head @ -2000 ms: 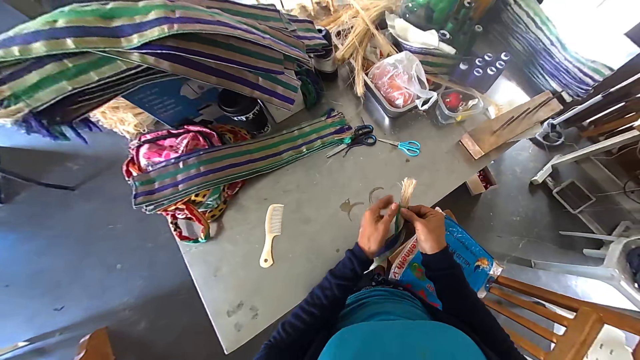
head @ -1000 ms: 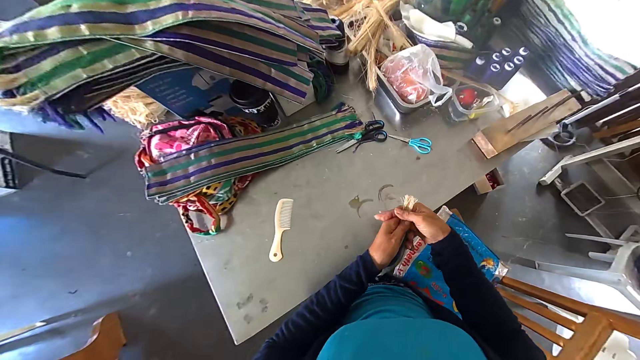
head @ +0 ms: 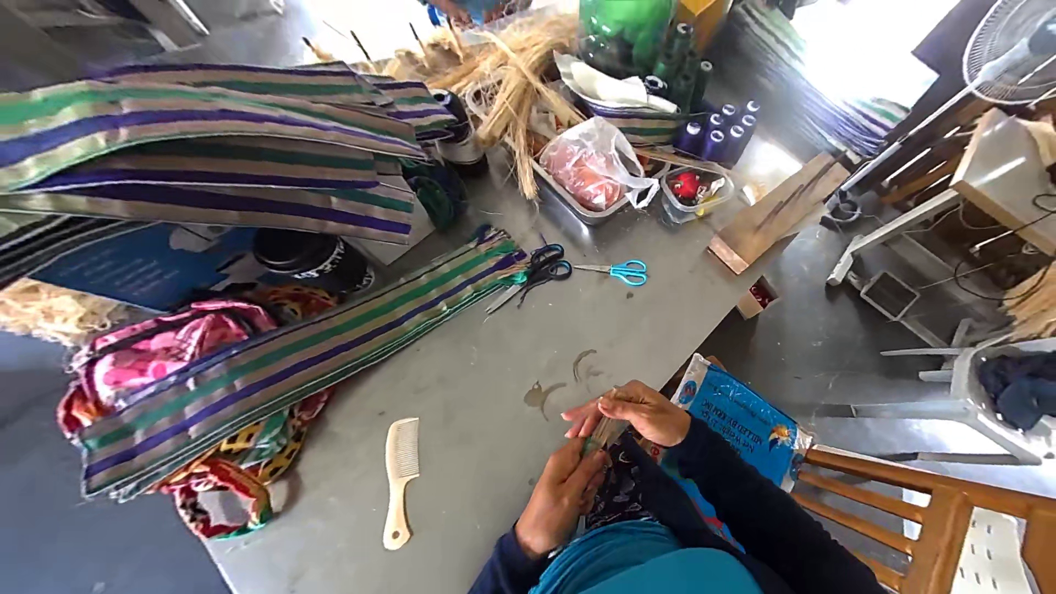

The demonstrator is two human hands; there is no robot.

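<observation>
My left hand (head: 563,487) is closed around a small bundle of pale fibre (head: 605,431) near the table's front edge. My right hand (head: 646,412) lies over the bundle's upper part, thumb and fingers against it, hiding much of it. A cream handled comb (head: 401,483) lies on the grey table left of my hands. Beyond them rest black-handled scissors (head: 544,268) and blue-handled scissors (head: 619,271). A folded striped woven band (head: 305,363) stretches from the scissors to the left edge, over a colourful patterned bag (head: 165,355).
Striped cloths (head: 206,148) are piled at the back left beside a black lidded container (head: 305,256). Behind stand loose raffia-like fibre (head: 516,91), a metal tray (head: 577,206), a plastic tub (head: 697,194) and purple thread cones (head: 718,132). A wooden block (head: 775,214) sits at the right edge; a wooden chair (head: 891,511) stands nearby.
Two seconds ago the fibre tuft stood up above my fingertips; now my hands surround it, my right hand lying across its top. The comb and scissors remain on the table.
</observation>
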